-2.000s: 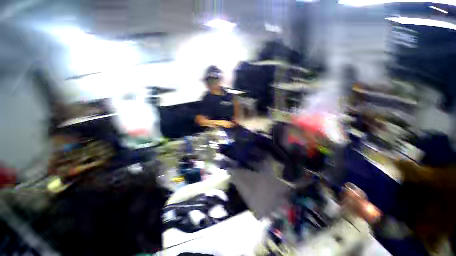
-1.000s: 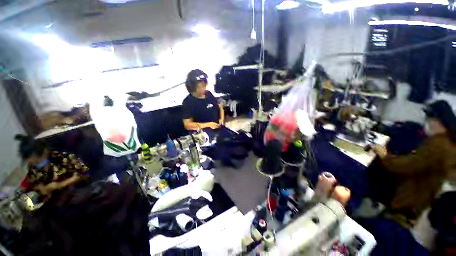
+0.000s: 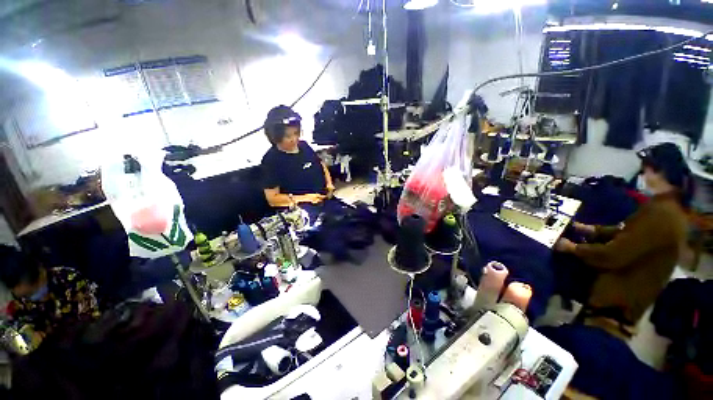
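Observation:
Neither of my hands is in the picture. Nearest in front of me is a lockstitch machine (image 3: 469, 355) with a long pale arm on a white table (image 3: 340, 371), cut off by the bottom edge. Pinkish cones (image 3: 504, 289) stand behind it. Black and green-tipped thread cones (image 3: 412, 246) sit on round discs above the table. Dark cloth with white rolled pieces (image 3: 274, 351) lies in a white trough at the table's left.
A clear bag with red contents (image 3: 430, 191) hangs at centre; a white bag (image 3: 145, 207) hangs left. One person (image 3: 293, 168) sits ahead, another in brown (image 3: 641, 242) works at a machine right, a third (image 3: 55, 301) sits left. Dark cloth (image 3: 117, 351) is heaped lower left.
The view has steadied and sharpened. Between the last two frames the people, bags and cones shift left in the picture. The lockstitch machine shows more fully. No hand of mine appears.

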